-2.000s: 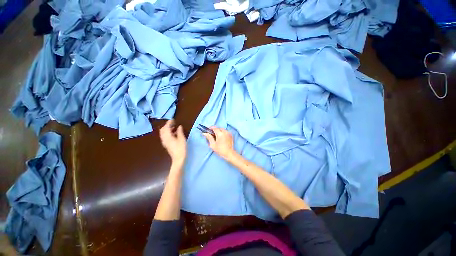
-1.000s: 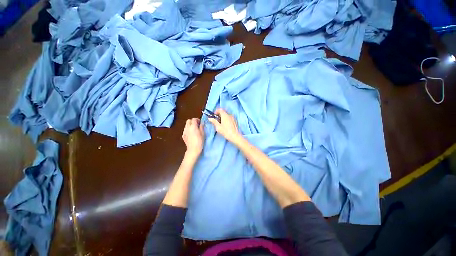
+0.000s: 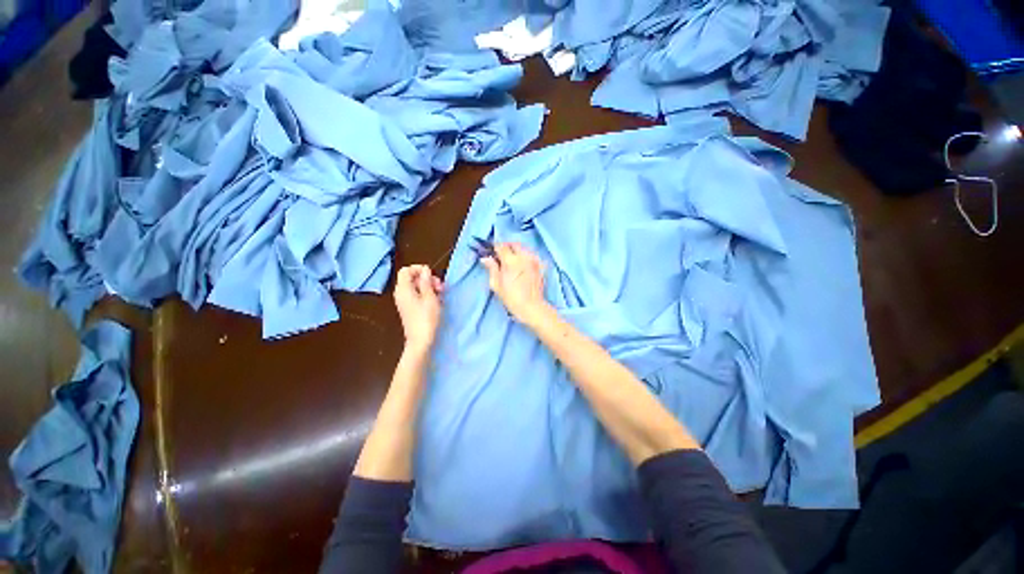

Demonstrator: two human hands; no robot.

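Observation:
A light-blue garment [image 3: 629, 269] lies spread in front of me, with folds across its upper and middle part. My right hand [image 3: 517, 280] rests over its left part and is closed on small dark snips [image 3: 483, 248], which point up and left. Most of the tool is hidden in the fingers. My left hand [image 3: 419, 303] is at the garment's left edge, with thumb and fingers drawn together. Whether it grips the edge or a thread is too fine to tell.
Heaped blue garments [image 3: 281, 179] lie at upper left, more [image 3: 730, 56] at the top, with white cloth pieces [image 3: 517, 38] between. A blue piece [image 3: 79, 448] lies far left. A black bundle [image 3: 904, 112] and white cord loop [image 3: 975, 202] are at upper right.
The garment has shifted slightly towards me since the first frame. My left hand closed its fingers at the edge, then moved slightly left. My right hand moved up and right with the snips.

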